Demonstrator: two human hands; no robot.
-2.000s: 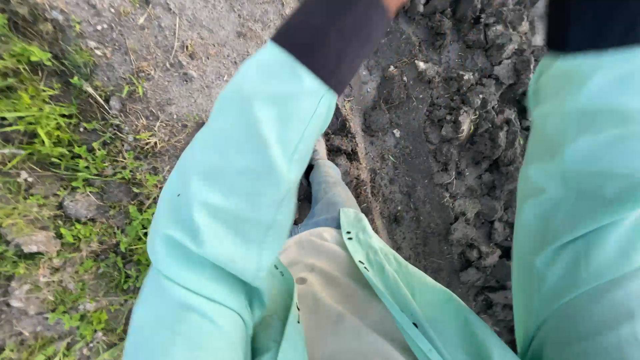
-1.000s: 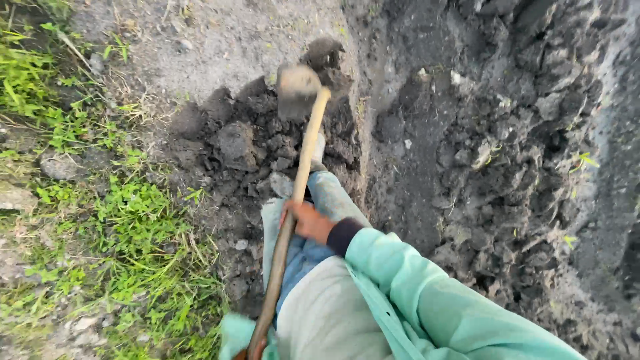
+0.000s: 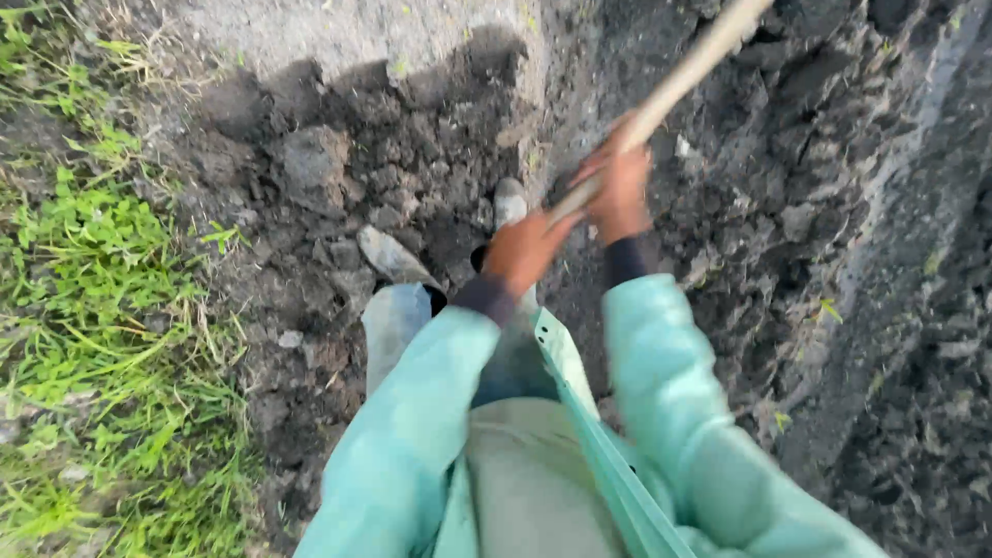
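Both my hands grip the wooden handle (image 3: 690, 66) of a hoe, which slants up to the right and runs out of the top of the view, so its blade is hidden. My left hand (image 3: 527, 252) is closed around the lower end of the handle. Just above and to its right, my right hand (image 3: 620, 182) holds the shaft, blurred by motion. Below the handle are my two muddy boots, one (image 3: 397, 256) pointing up-left and the other (image 3: 511, 203) pointing up, on dark broken soil (image 3: 403, 155).
Green grass and weeds (image 3: 101, 287) grow along the left. Pale unbroken ground (image 3: 364, 31) lies at the top, bordering the dug clods. Rough dark clods (image 3: 775, 225) cover the right side, with a lighter strip (image 3: 876, 201) running through them.
One second ago the hoe's blade was at the soil above my boots; now the handle points up-right and the blade is out of view. Both hands are now close together on the handle.
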